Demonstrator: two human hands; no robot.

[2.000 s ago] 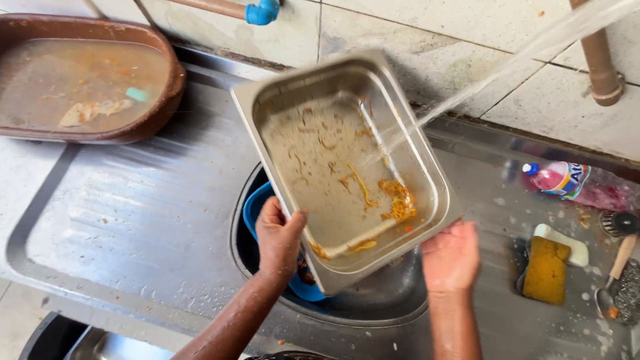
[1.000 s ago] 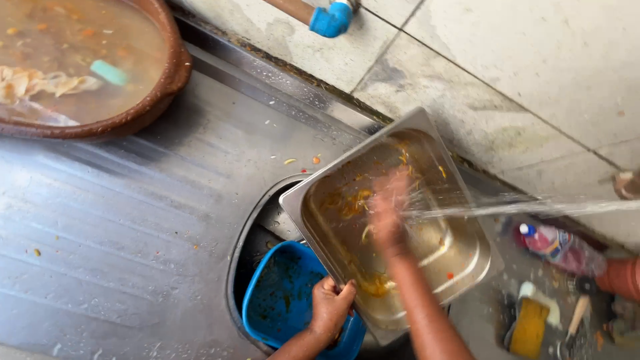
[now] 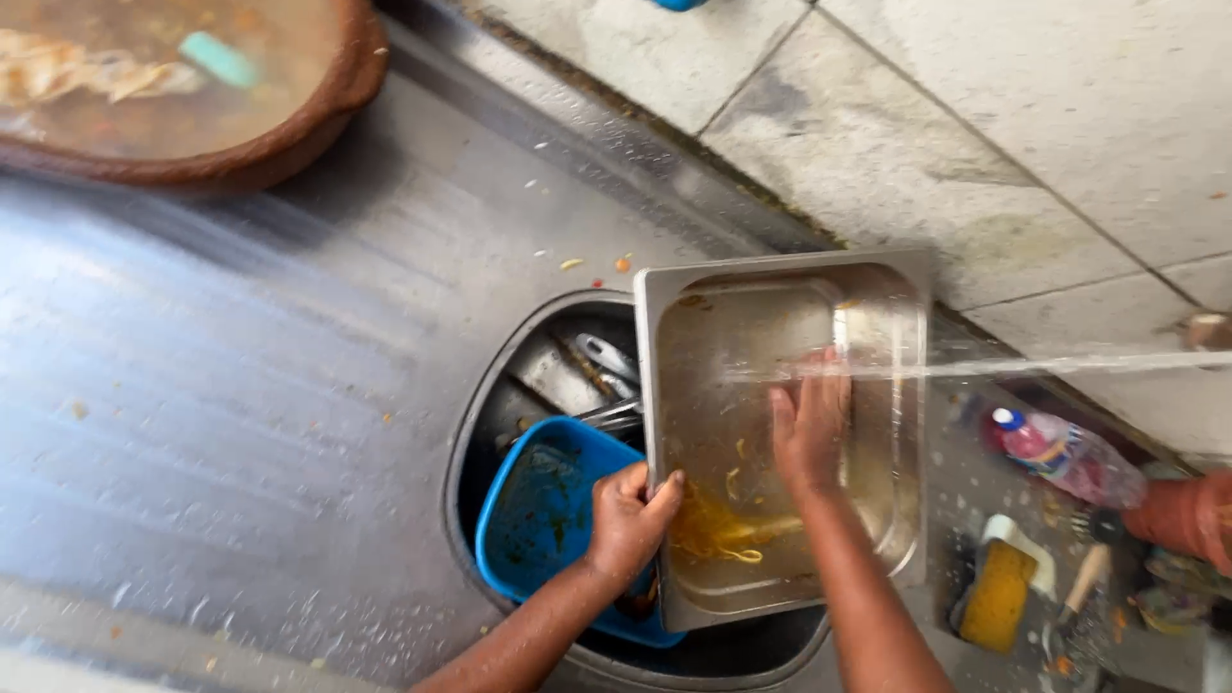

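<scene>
A rectangular stainless steel food pan [image 3: 712, 404] is tilted over the round sink basin [image 3: 469, 414], with yellow food scraps inside near its lower left corner. My left hand [image 3: 630, 520] grips the pan's left rim, thumb on top. Inside the pan, my right hand [image 3: 811, 433] has its fingers extended against or close to the pan wall, where a stream of water [image 3: 1039, 366] comes in from the right. Beneath my left hand a blue plastic container [image 3: 549, 500] with food residue sits in the basin, beside metal utensils [image 3: 606, 361].
A brown tub [image 3: 356, 77] of murky water stands on the steel drainboard [image 3: 241, 385] at upper left. Right of the basin lie a bottle of pink liquid [image 3: 1068, 452], a yellow sponge [image 3: 998, 597] and a wooden-handled utensil [image 3: 1088, 577]. A tiled wall [image 3: 962, 173] rises behind.
My right hand has gone from outside the pan's lower right edge to inside it. The pan has turned, and less food shows in it than two seconds ago. The view has shifted.
</scene>
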